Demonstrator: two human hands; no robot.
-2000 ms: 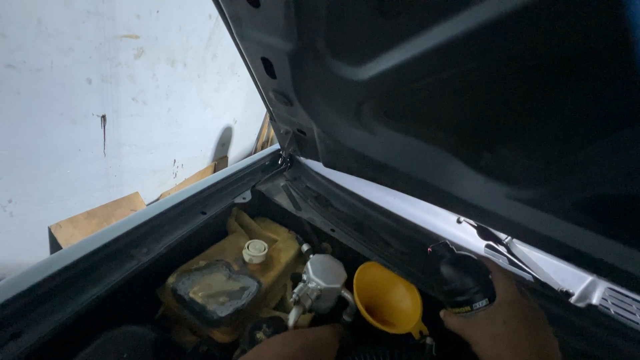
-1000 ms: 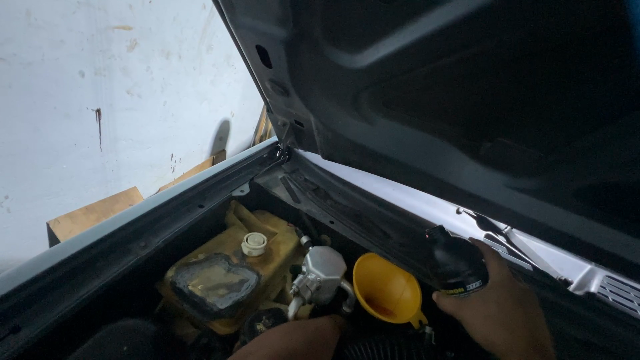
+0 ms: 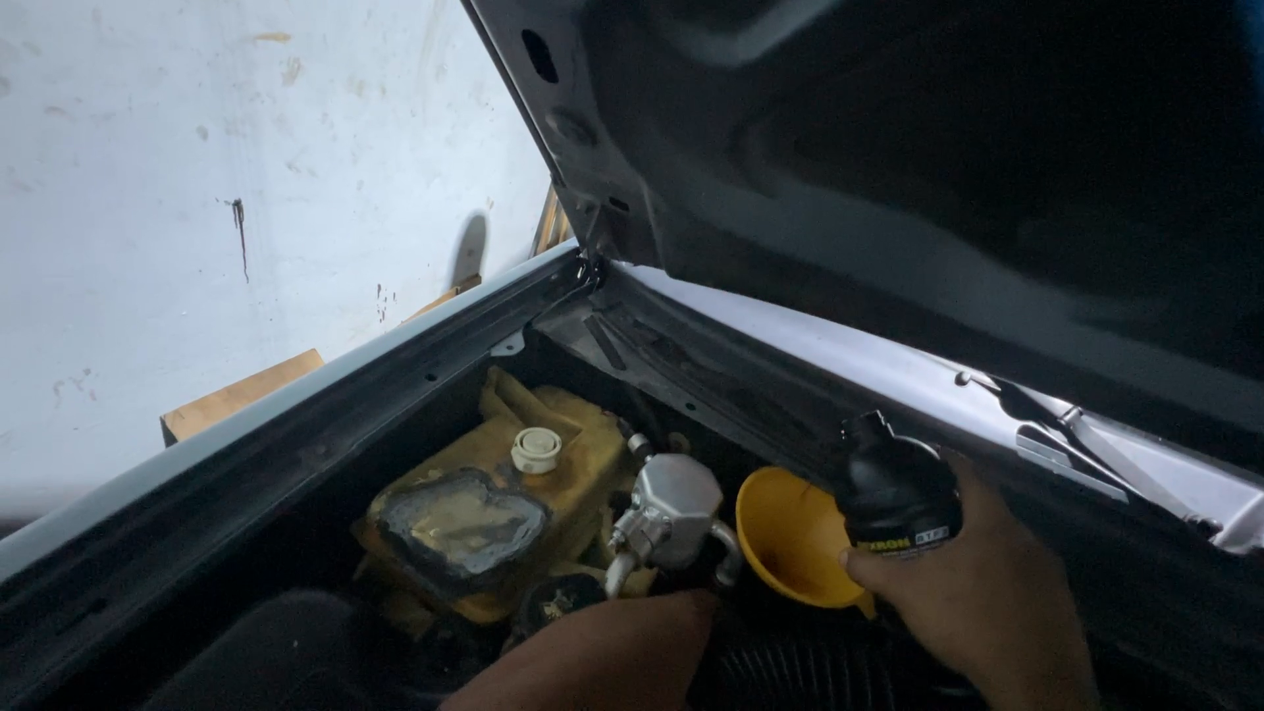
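A black plastic fluid bottle [image 3: 897,494] with its neck upward is gripped in my right hand [image 3: 987,583], just right of a yellow funnel [image 3: 790,543]. The funnel stands in the engine bay, its lower end hidden. My left forearm or hand [image 3: 602,662] reaches in from the bottom edge, below a silver metal canister with fittings [image 3: 676,513]; its fingers are out of sight, so what it touches cannot be told. Left of the canister sits a yellowed plastic reservoir [image 3: 583,434] with a white cap [image 3: 536,450] and a dark-edged patch.
The raised hood [image 3: 889,178] slopes over the bay's right side. A fender edge [image 3: 296,395] runs along the left, with a cardboard box [image 3: 242,395] and a stained white wall beyond. A ribbed black hose [image 3: 800,676] lies low, and a wiper arm [image 3: 1116,449] is at right.
The bottle in my right hand was tilted toward the left two seconds ago or held close to the windshield side; it now stands nearer the funnel. The left forearm stays low in the bay.
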